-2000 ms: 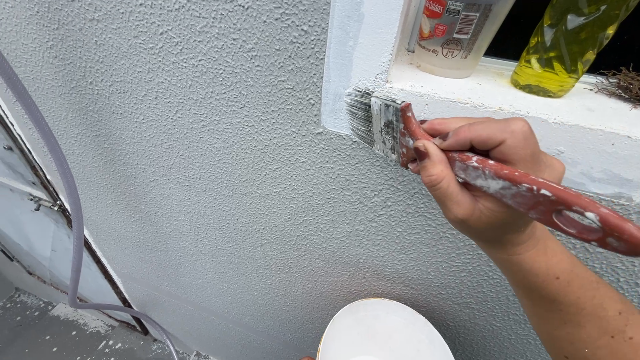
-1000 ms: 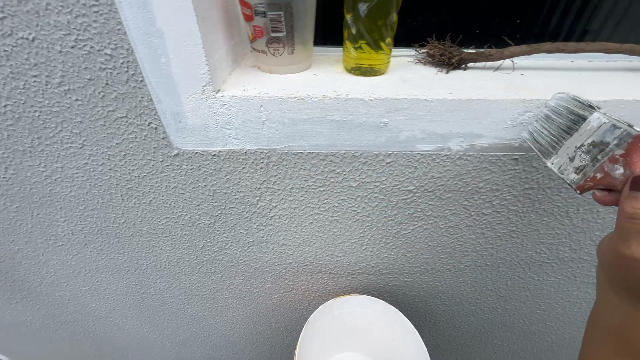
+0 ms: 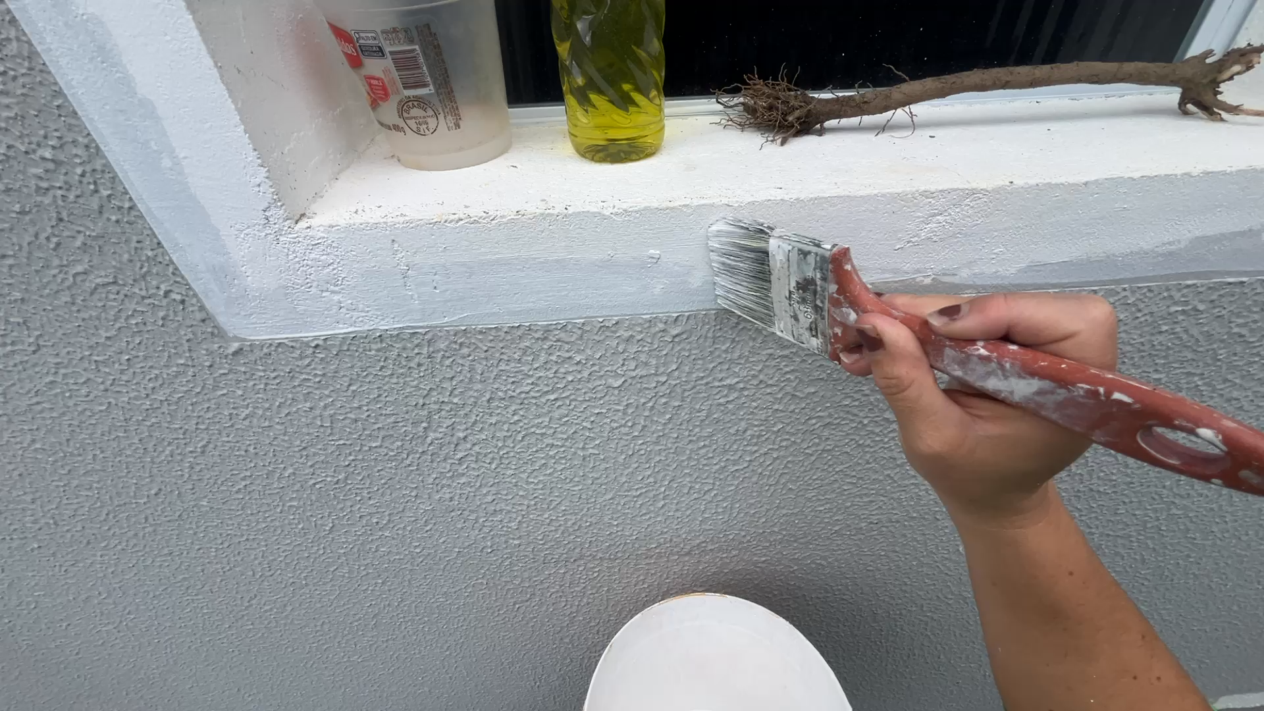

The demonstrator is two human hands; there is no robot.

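My right hand (image 3: 987,395) grips a flat paintbrush (image 3: 1047,380) by its red plastic handle, which is spattered with white paint. The bristles point left and rest against the white band (image 3: 513,281) along the front of the window sill, just above the grey textured wall (image 3: 444,494). Wet-looking greyish paint shows on the band to the right of the brush. At the bottom edge is a round white thing (image 3: 721,657), perhaps a container or its lid, cut off by the frame. My left hand is not in view.
On the sill (image 3: 691,188) stand a clear plastic tub (image 3: 444,89) bearing writing and a bottle of yellow-green liquid (image 3: 612,89). A dry branch with roots (image 3: 948,91) lies to their right, before the dark window pane (image 3: 849,39).
From the sill's left corner, the brush in my right hand went to the right along the band, then came back left to its middle part. The view has shifted too.
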